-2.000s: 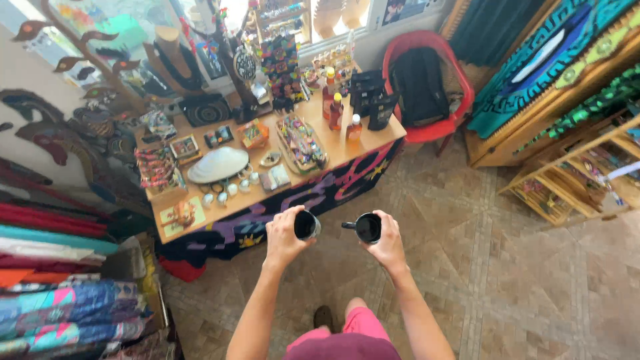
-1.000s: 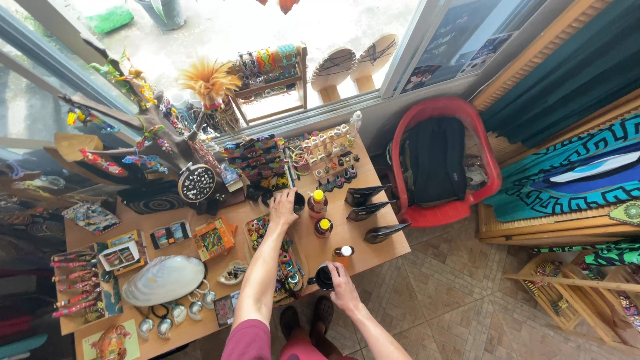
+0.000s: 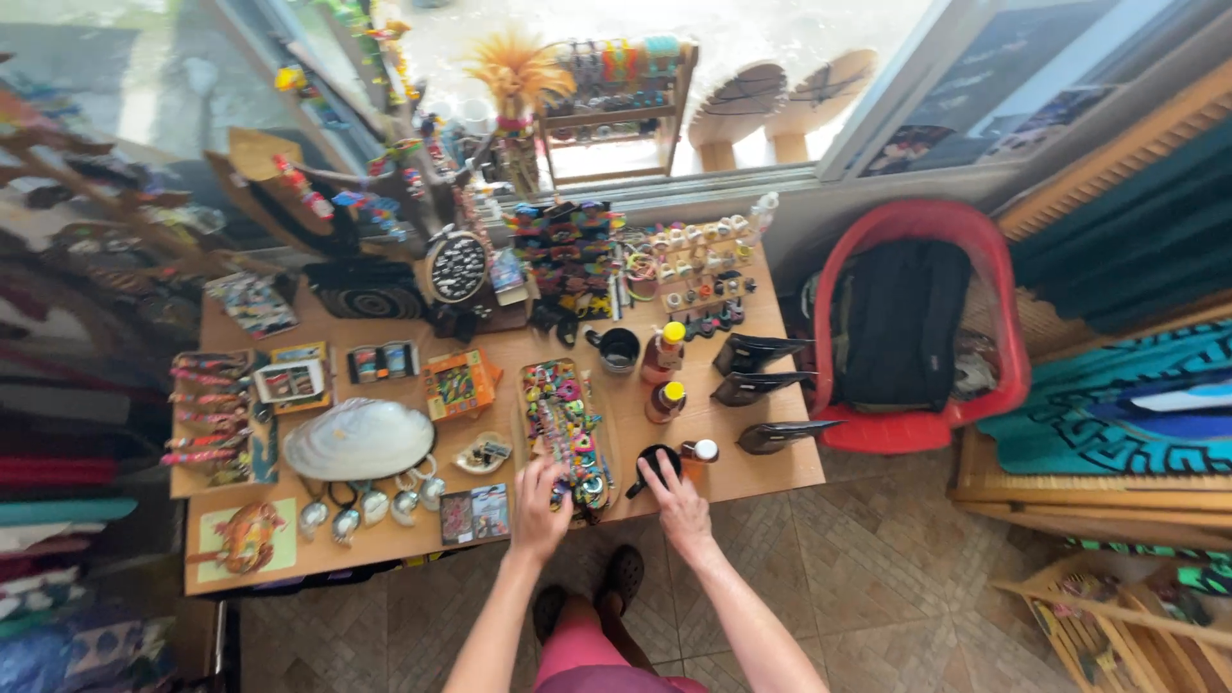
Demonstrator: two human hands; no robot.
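Note:
Over the top of a black mug (image 3: 656,466) near the table's front edge lies my right hand (image 3: 680,504), its fingers extended; whether it grips the mug is unclear. My left hand (image 3: 541,504) rests at the front left end of a long tray of colorful beaded trinkets (image 3: 568,423), fingers slightly curled, with no clear hold on any piece. Another dark mug (image 3: 616,349) stands farther back, beyond the tray's right side. Beside the near mug is a small bottle with a white cap (image 3: 701,458). Two yellow-capped bottles (image 3: 664,354) stand between the mugs and the dark pointed holders (image 3: 770,387).
A large shell (image 3: 360,440), an orange box (image 3: 460,384) and hanging spoon-like pendants (image 3: 375,504) occupy the left of the wooden table (image 3: 626,502). Rings and bracelets line the back near the window. A red chair (image 3: 991,385) with a black backpack (image 3: 900,322) stands at the right.
Both mugs were in my hands above the floor at first. One now stands at the back, released by my left hand, which has come toward the front edge. The other is on the table under my right hand.

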